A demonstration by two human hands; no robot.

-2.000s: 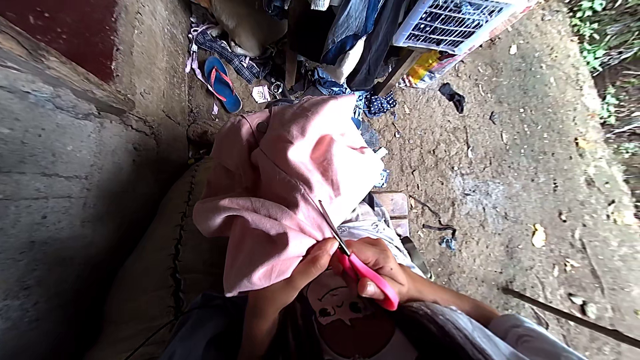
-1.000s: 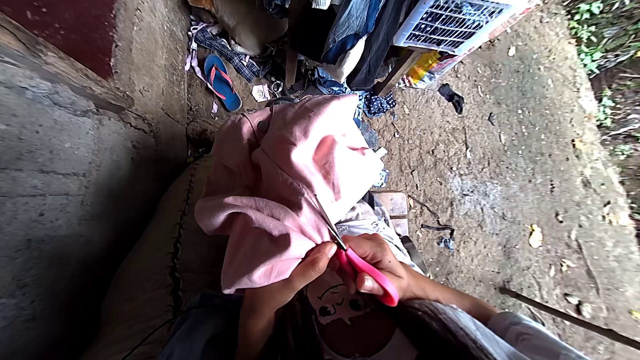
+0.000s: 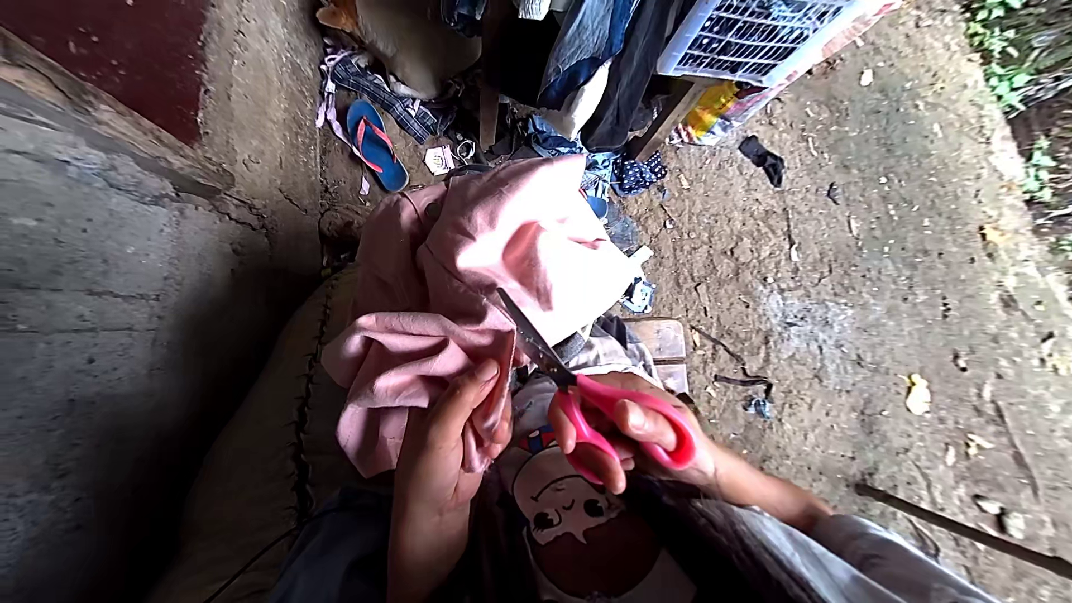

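Observation:
Pink cloth point(image 3: 502, 260) lies bunched over my lap. My left hand point(image 3: 456, 427) pinches a folded edge of it between thumb and fingers, at the cloth's lower side. In my right hand point(image 3: 641, 435) is a pair of scissors point(image 3: 632, 406) with pink handles, my thumb and fingers through the loops. The metal blades point up and to the left, over the cloth and just right of the pinched edge. The handles are spread somewhat; how far the blades part is hard to tell.
A blue flip-flop point(image 3: 377, 146) lies on the dirt ground beyond the cloth, near a dog point(image 3: 410, 42). Hanging clothes point(image 3: 586, 59) and a white plastic crate point(image 3: 754, 38) stand at the top. A concrete wall point(image 3: 92, 310) is at left, a thin stick point(image 3: 963, 529) at lower right.
The scissors' handles have spread apart, and my right hand has moved a little away from my left. The left hand now holds up a folded edge of the pink cloth.

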